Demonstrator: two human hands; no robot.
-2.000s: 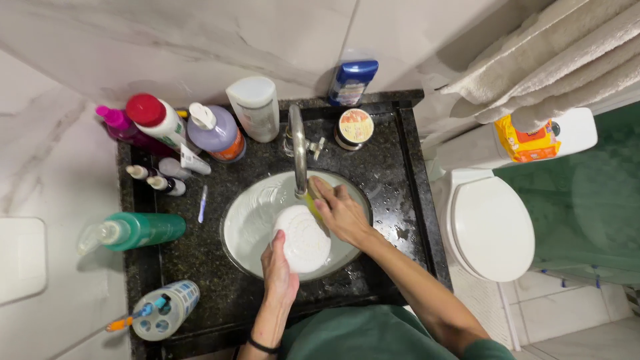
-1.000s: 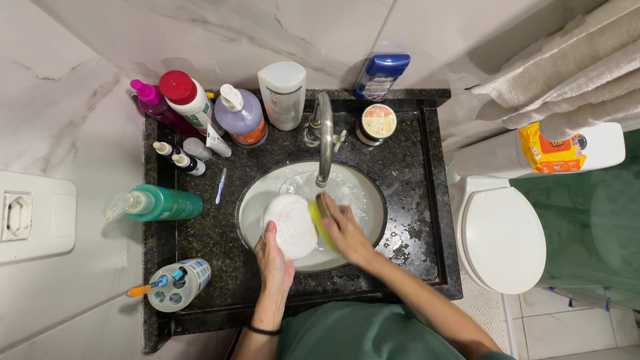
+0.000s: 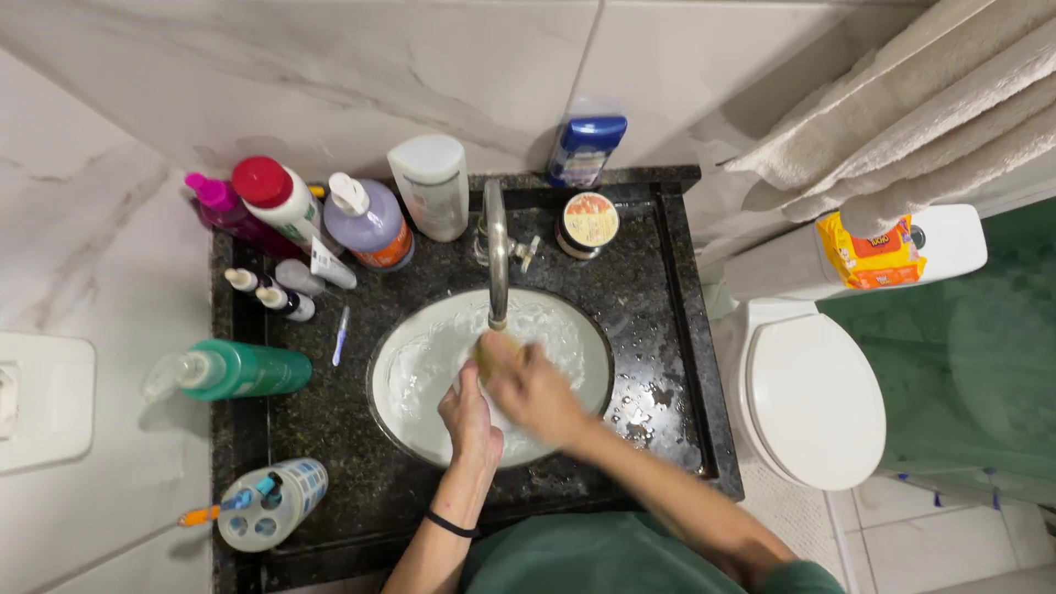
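Observation:
Over the oval white sink basin [image 3: 412,421], my left hand [image 3: 472,421] is closed around a white round dish, which is mostly hidden behind the fingers and hard to tell from the basin. My right hand [image 3: 536,392], blurred by motion, presses a yellow-green sponge [image 3: 497,353] close to my left thumb. Both hands are just below the spout of the metal faucet [image 3: 497,256]. Rippling water shows in the basin around them.
Bottles crowd the counter's back left, among them a purple pump bottle [image 3: 371,223]. A green pump bottle [image 3: 256,370] and toothbrush holder [image 3: 276,503] stand left. A round jar [image 3: 587,224] sits right of the faucet. The toilet [image 3: 817,400] is at right.
The white dish, its round face plainly seen earlier, is now mostly hidden. My right hand and the sponge have come in against my left hand, under the spout.

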